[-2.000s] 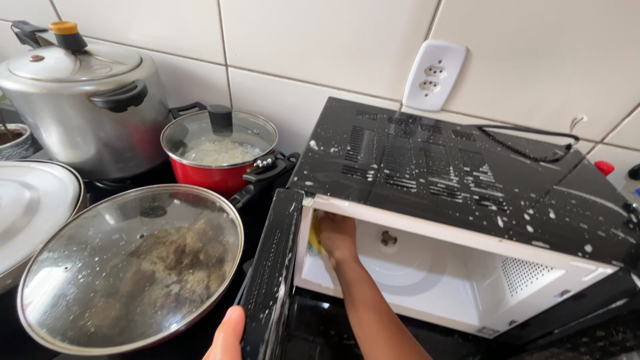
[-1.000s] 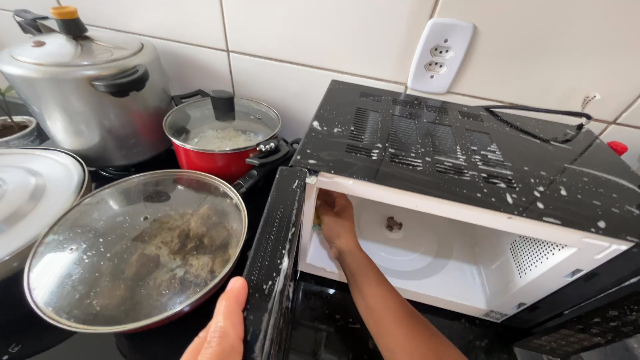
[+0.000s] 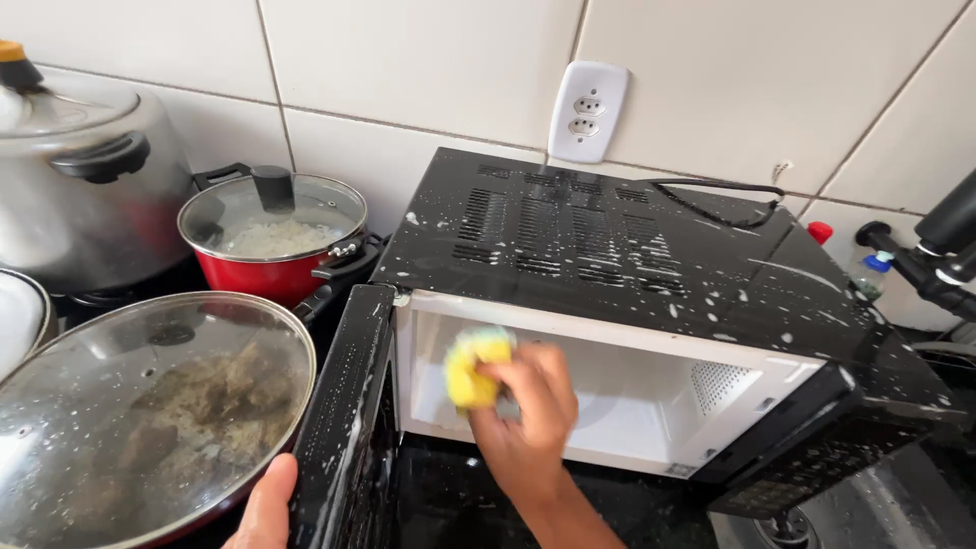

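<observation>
A black microwave oven [image 3: 732, 259] stands with its door [image 3: 343, 427] swung out to the left, foam specks spread over its top and door. In front of the white cavity, my right hand [image 3: 534, 389] grips a yellow sponge [image 3: 476, 370], blurred by motion. My left hand [image 3: 267, 507] shows only in part at the bottom, a finger at the door's outer side; how the rest of it sits on the door is hidden.
Left of the door is a pan with a glass lid [image 3: 213, 412], close against it. Behind stand a red pot [image 3: 259, 274] and a large pressure cooker [image 3: 84, 206]. A power outlet [image 3: 589, 113] is on the tiled wall. A black cord [image 3: 717, 187] lies on the microwave; a sink [image 3: 862, 503] is at lower right.
My right hand has come out of the back left of the microwave's cavity with the sponge and is now at its opening. My left hand stays by the door.
</observation>
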